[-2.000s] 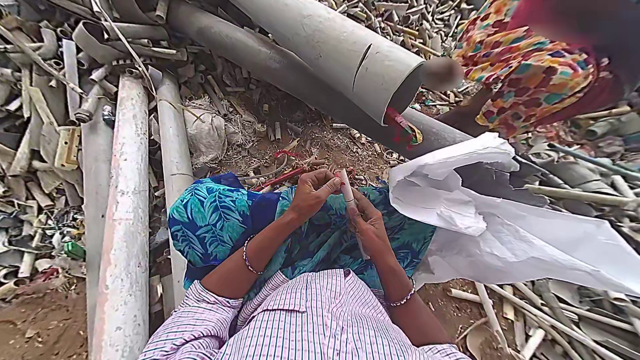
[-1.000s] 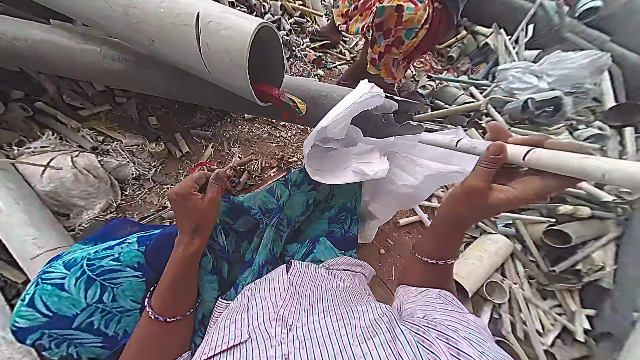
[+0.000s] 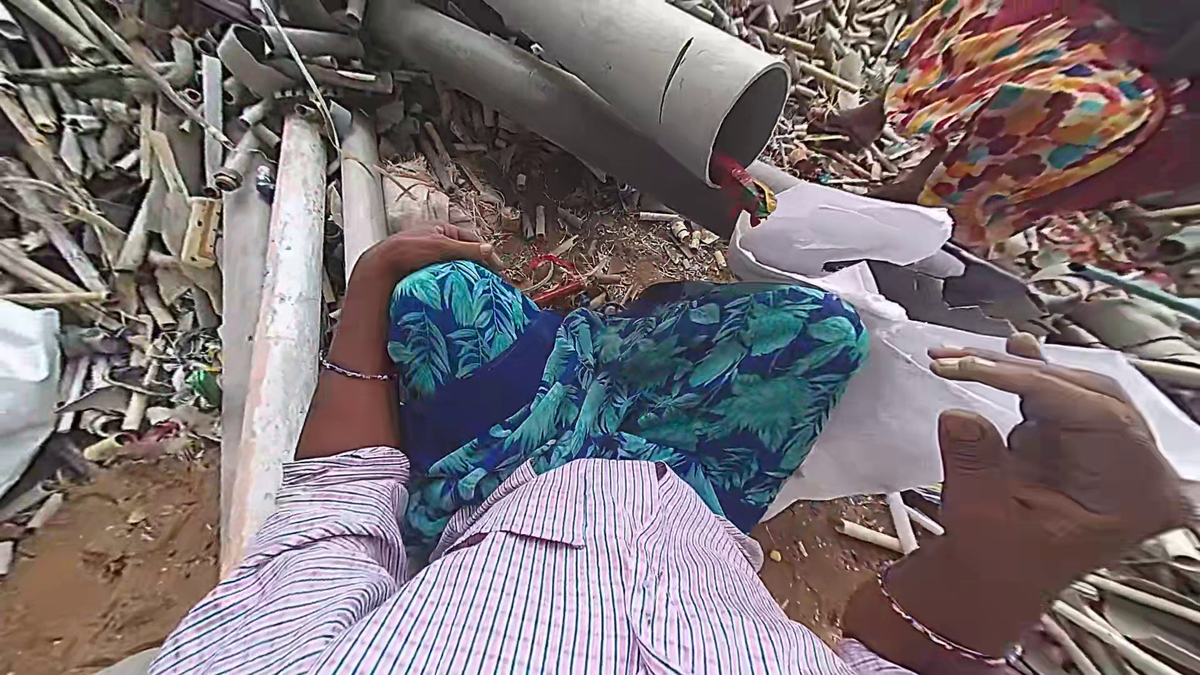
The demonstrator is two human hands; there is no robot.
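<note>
My left hand [image 3: 427,248] rests on my knee, on the blue and teal leaf-print cloth [image 3: 637,384], with nothing seen in it. Raised at the right, my right hand [image 3: 1050,436] has its fingers and thumb apart and holds nothing. Behind and left of that hand, a white plastic sheet [image 3: 867,412] lies beside my knee and stretches to the right edge. Beyond my knees is a wide grey plastic pipe [image 3: 647,84] with a crack near its open end, and something red and yellow [image 3: 747,190] sticks out of that end.
Another person in patterned cloth [image 3: 1022,112] is at the upper right. Two long pale pipes [image 3: 289,309] [image 3: 361,187] lie to my left. Heaps of broken pipe pieces [image 3: 94,159] spread around, and brown soil [image 3: 122,553] shows at the lower left. A white sack [image 3: 26,384] is at the left edge.
The pale narrow pipe that my right hand held a second ago is out of that hand. My left hand, raised over my lap before, now rests on my knee. The view has swung left.
</note>
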